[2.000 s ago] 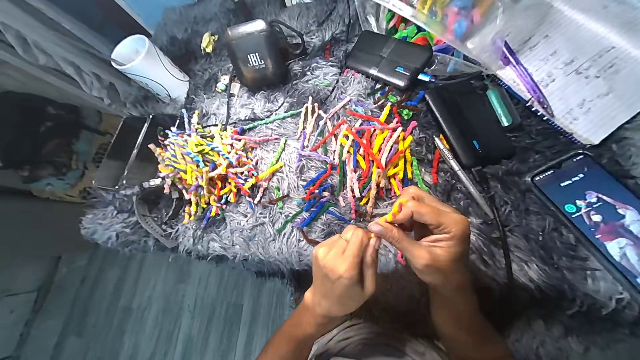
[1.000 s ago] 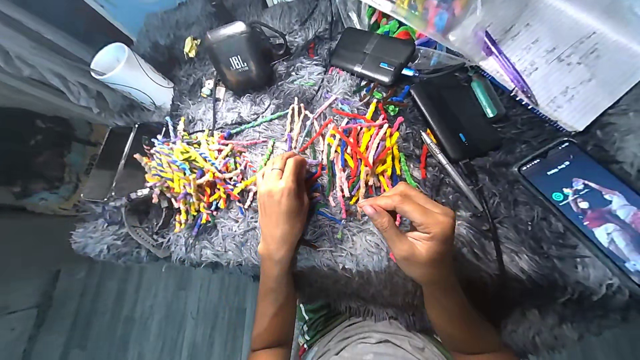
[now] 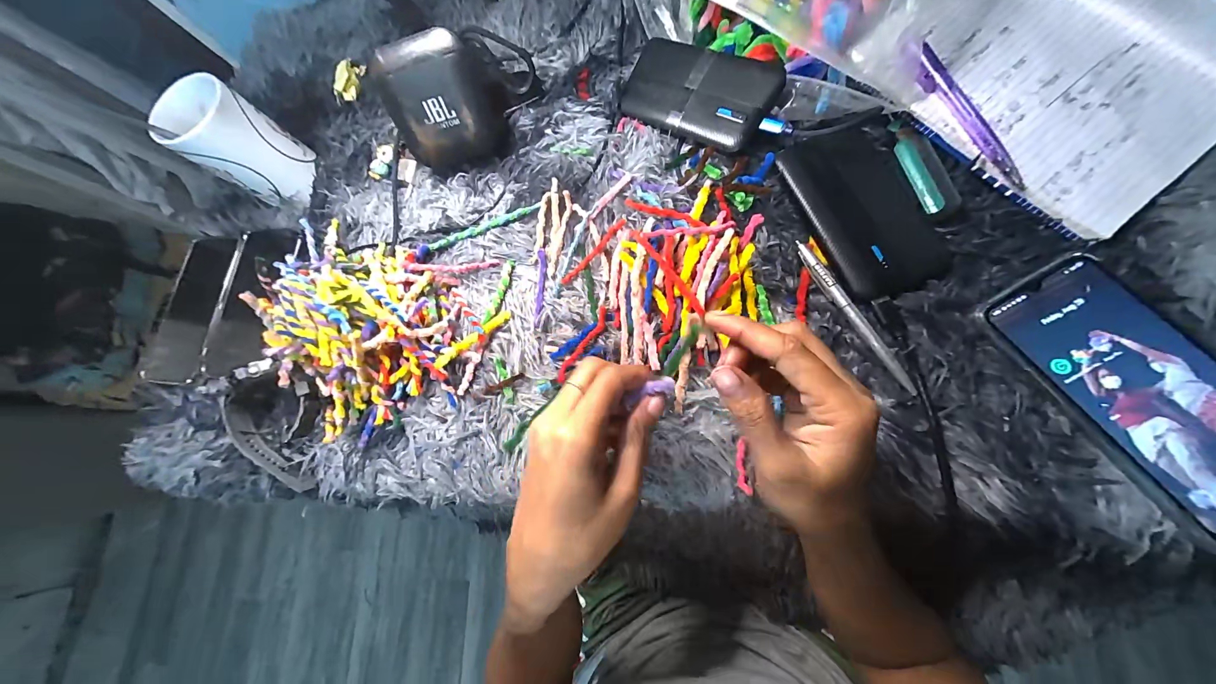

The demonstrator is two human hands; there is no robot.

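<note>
My left hand [image 3: 579, 456], with a ring on one finger, pinches a light purple fuzzy stem [image 3: 652, 389] between thumb and fingertips. To its right my right hand [image 3: 798, 418] has thumb and index finger a little apart, beside the end of a dark green fuzzy stem [image 3: 680, 351]; whether it holds that stem I cannot tell. Beyond both hands lie short fuzzy craft stems [image 3: 665, 266] in red, yellow, pink, blue and green. On the left is a dense pile of twisted multicoloured stems [image 3: 380, 332]. A pink piece [image 3: 743, 465] lies beside my right hand.
A grey shaggy cover [image 3: 427, 456] lies under everything. Around the stems are a white cup [image 3: 228, 133], a black JBL case [image 3: 442, 100], two black power banks [image 3: 703, 90] with cables, a silver pen [image 3: 855, 318], a lit phone [image 3: 1111, 380] and a spiral notebook [image 3: 1092, 104] with writing.
The yellow piece seen between my hands two seconds ago is no longer there. My left hand has moved from the stems' left side back towards my right hand, now with a light purple stem.
</note>
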